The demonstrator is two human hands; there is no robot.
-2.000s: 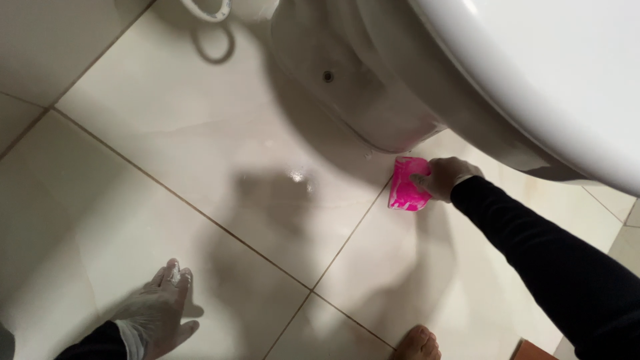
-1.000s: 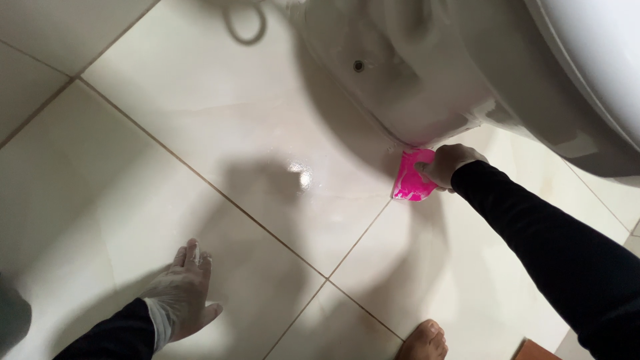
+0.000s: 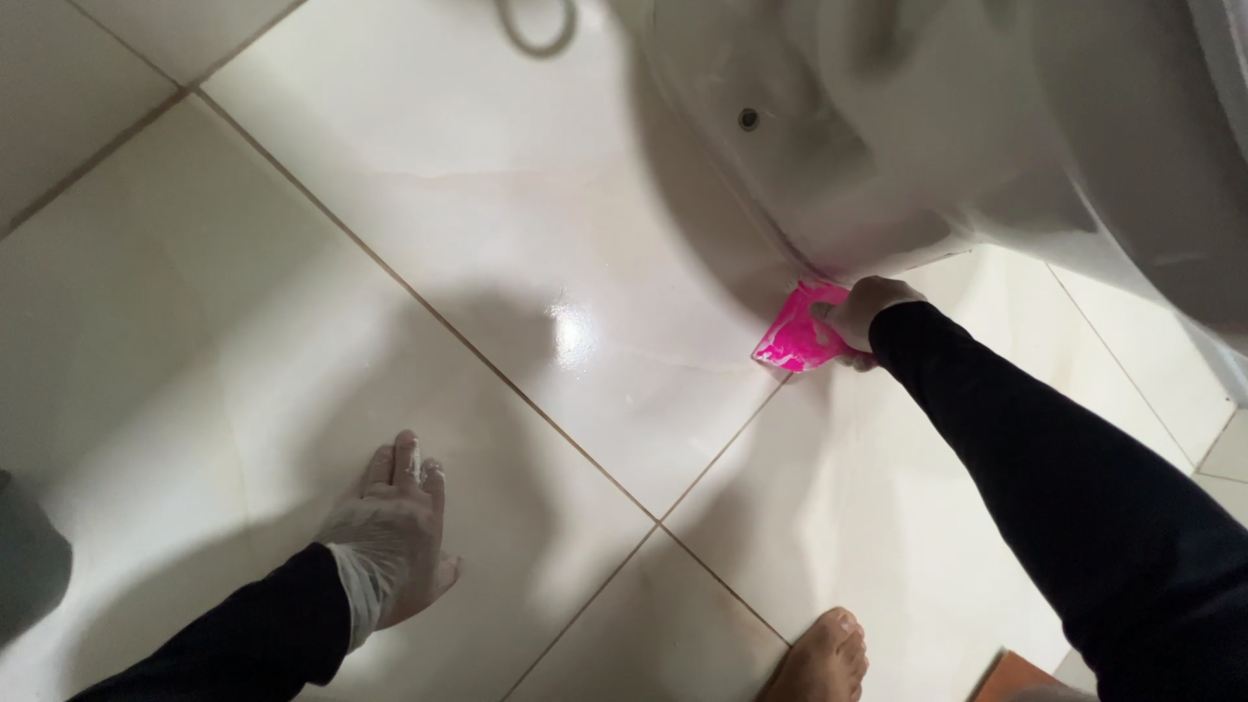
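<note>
My right hand (image 3: 871, 317), at the end of a dark sleeve, grips a bright pink flat plastic tool (image 3: 801, 331) streaked with white paste. The tool's edge lies on the tiled floor (image 3: 468, 234), close beside the base of a white toilet (image 3: 848, 195). At the lower left my left hand (image 3: 400, 517), in a thin clear glove, is spread palm down over a floor tile and holds nothing. White residue sits on its fingertips. Whether this hand touches the tile I cannot tell.
A bare foot (image 3: 824, 658) stands at the bottom, with a reddish-brown object (image 3: 1014, 678) right of it. A grey rounded object (image 3: 29, 556) is at the left edge. A pale ring (image 3: 541, 29) shows at the top. The floor shines wetly near the middle.
My right hand keeps hold of the pink tool near the toilet base. The view has shifted, showing less of the toilet's upper part.
</note>
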